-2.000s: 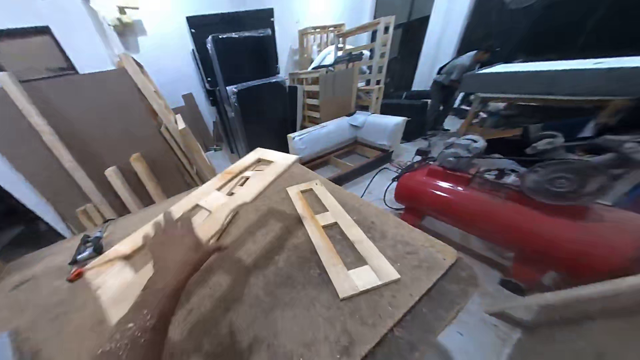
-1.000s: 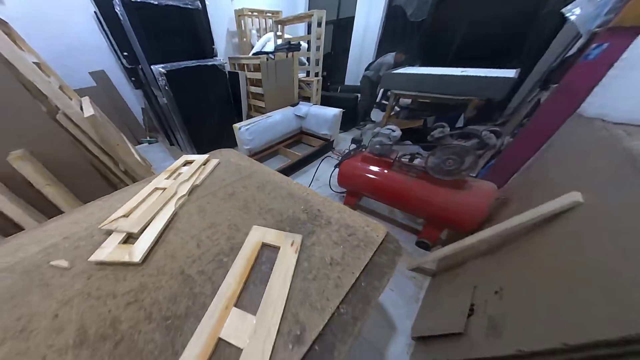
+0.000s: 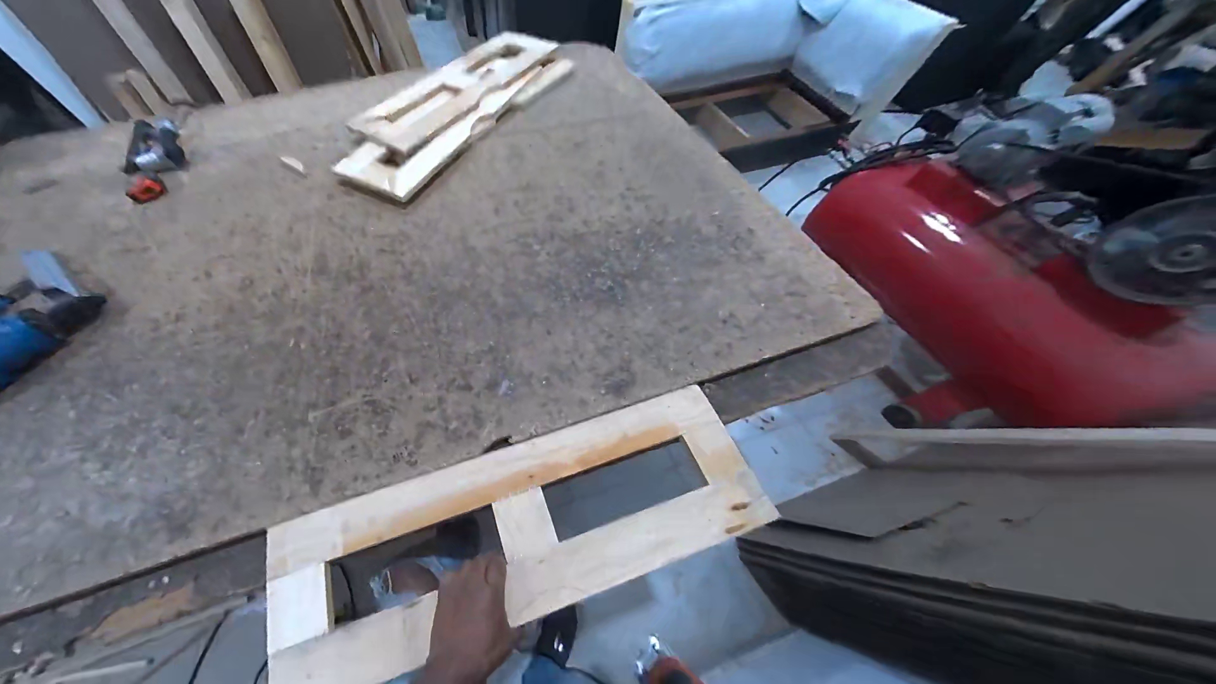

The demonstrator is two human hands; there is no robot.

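My left hand (image 3: 470, 617) grips the lower rail of a rectangular light wooden frame (image 3: 598, 570), at the bottom of the view. The frame has two openings split by a crosspiece. It lies along the near edge of the large worn worktable (image 3: 408, 313), mostly beyond that edge, with the floor showing through its openings. My right hand is out of view. A red-orange and metal tool (image 3: 668, 665), only partly visible, shows at the bottom edge, right of my left hand; what holds it is hidden.
Stacked wooden frames (image 3: 446, 114) lie at the table's far side. A blue power tool (image 3: 38, 323), a dark tool (image 3: 154, 147) and a wood scrap (image 3: 293, 165) are at left. A red air compressor (image 3: 988, 285) stands right, a padded sofa frame (image 3: 741, 47) behind, brown boards (image 3: 1007, 532) lower right.
The two-opening frame lay on the tabletop earlier; now it is at the near edge in my left hand. The view has tilted down.
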